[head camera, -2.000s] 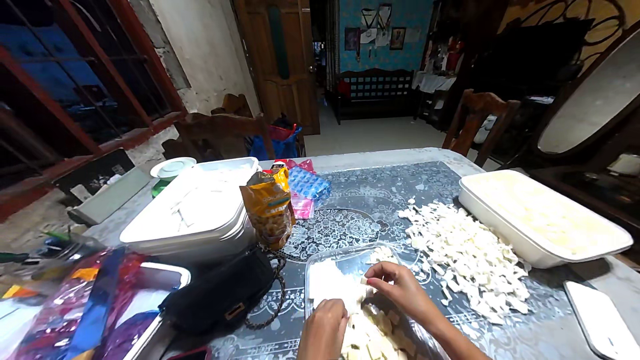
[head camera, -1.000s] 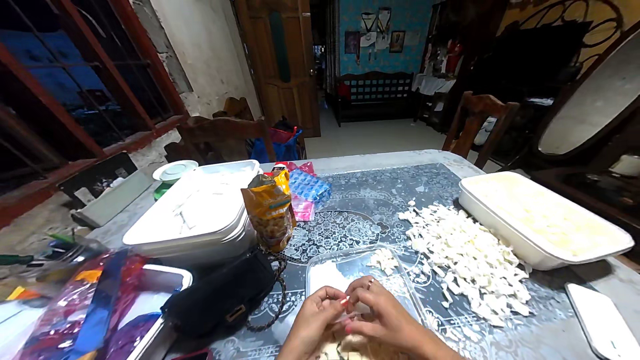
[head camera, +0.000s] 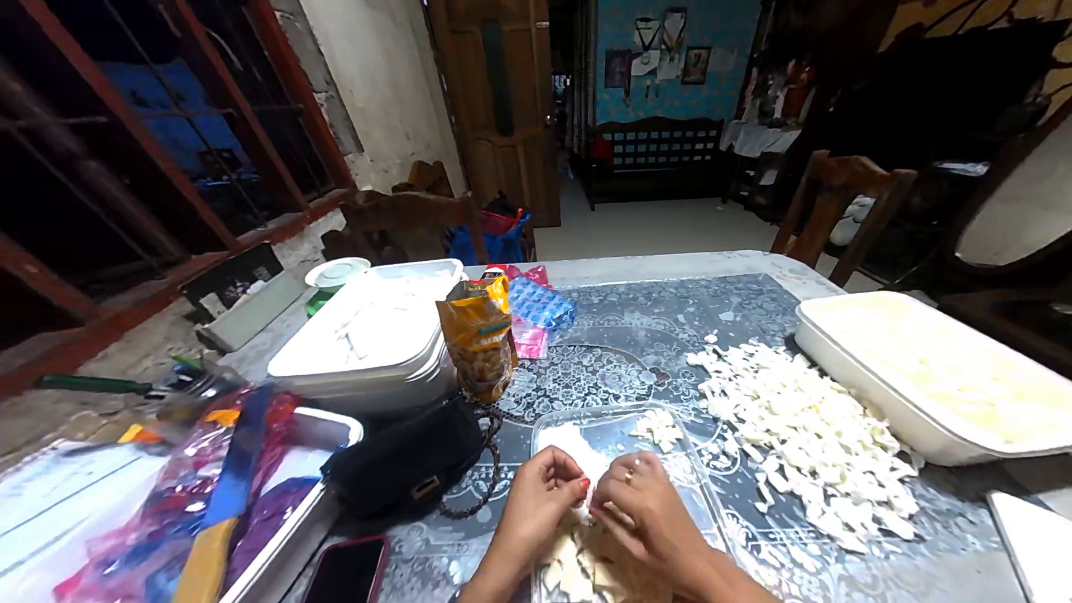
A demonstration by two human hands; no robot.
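Both hands are over a clear plastic tray (head camera: 691,452) that holds pale yellowish pieces (head camera: 578,569), a white heap (head camera: 569,440) and a small cluster of white bits (head camera: 659,429). My left hand (head camera: 544,494) and my right hand (head camera: 641,502) meet at the fingertips, pinching something small and whitish that is mostly hidden. To the right, a large pile of white pieces (head camera: 812,435) lies on the patterned table cover. Beyond it stands a white rectangular tub (head camera: 863,385) filled with pale yellow material.
Left of the tray are a black purse (head camera: 410,461), an orange snack pouch (head camera: 479,339), stacked white tubs (head camera: 360,368) and a phone (head camera: 347,574). A knife with a wooden handle (head camera: 208,557) lies on plastic bags. A white lid or tray edge (head camera: 1034,536) sits at the right.
My hands were apart over the tray two seconds ago, the right one farther up by the white bits. They have come together over the tray's middle.
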